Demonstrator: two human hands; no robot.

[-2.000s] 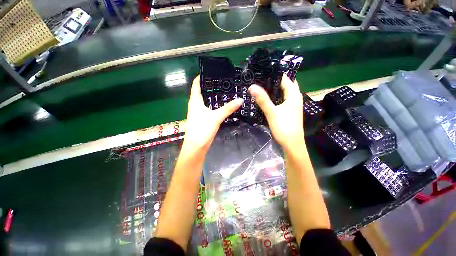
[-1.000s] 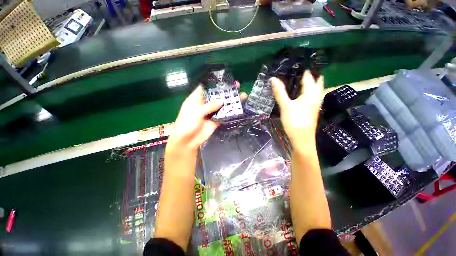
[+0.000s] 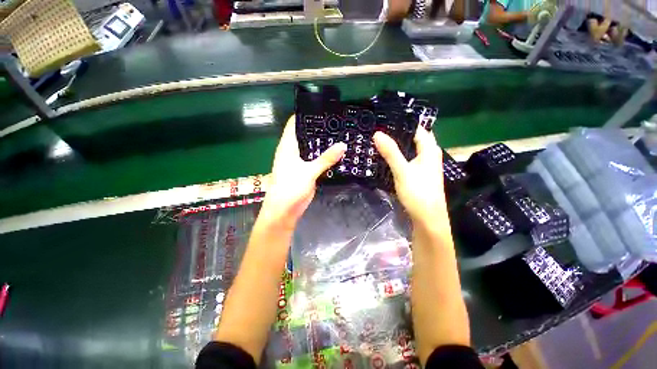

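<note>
My left hand [image 3: 294, 171] and my right hand [image 3: 414, 167] hold black phone keypad pieces [image 3: 354, 155] between them, above the bench edge by the belt. White digits and round navigation rings face me. The pieces overlap and fan out; their number is hidden. Both thumbs press on the front faces. A clear plastic bag [image 3: 353, 223] lies below my hands on the printed work mat [image 3: 205, 249]. Piles of keypad pieces [image 3: 551, 277] stand to the right of my right forearm.
A green conveyor belt [image 3: 158, 148] crosses ahead, with pale edge rails. Wrapped pale bundles [image 3: 587, 198] lie at the far right. A red pen or marker [image 3: 4, 298] lies at the left edge. Parts of other people [image 3: 504, 14] show across the belt.
A second ago my hands were apart with blurred pieces in each. Now they are together on one fanned group of keypad pieces, digits facing me. The view has shifted slightly.
</note>
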